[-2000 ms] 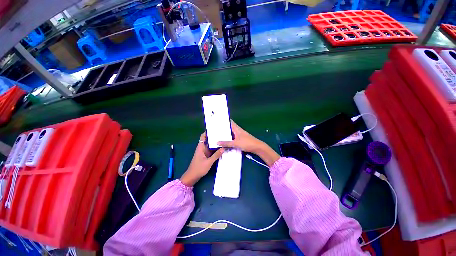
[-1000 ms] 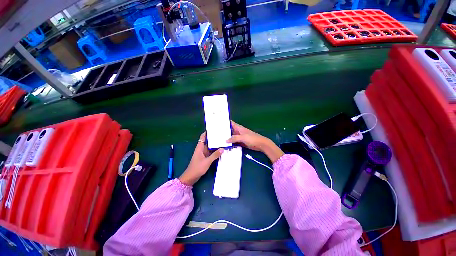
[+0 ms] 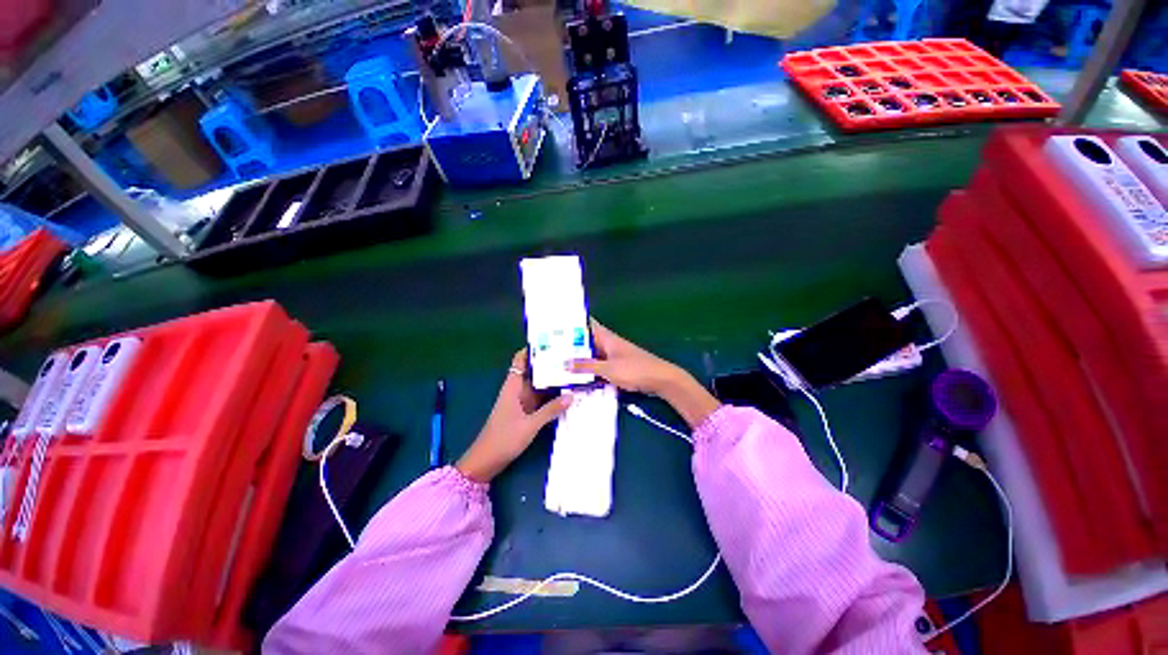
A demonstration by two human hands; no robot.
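A smartphone (image 3: 556, 314) with a glaring white screen, with small coloured patches near its lower part, is held upright over the bench centre. My left hand (image 3: 510, 412) holds its lower left edge. My right hand (image 3: 624, 362) holds its lower right side, the thumb on the lower screen. A plain white unit (image 3: 583, 454) lies flat on the bench just below the phone, its top end by my fingers. Whether phone and unit are joined is hidden. A white USB cable (image 3: 628, 592) loops across the bench, one plug end near my right wrist.
Red tray stacks stand left (image 3: 135, 461) and right (image 3: 1025, 346). A dark phone (image 3: 839, 343) rests on a white unit at right, beside a purple fan (image 3: 963, 403). A blue pen (image 3: 438, 425) and tape roll (image 3: 336, 426) lie left. A black compartment tray (image 3: 320, 211) is behind.
The phone screen now shows small coloured patches where it was plain white. The view has tilted slightly, so the scene sits a little lower. The hands keep their hold.
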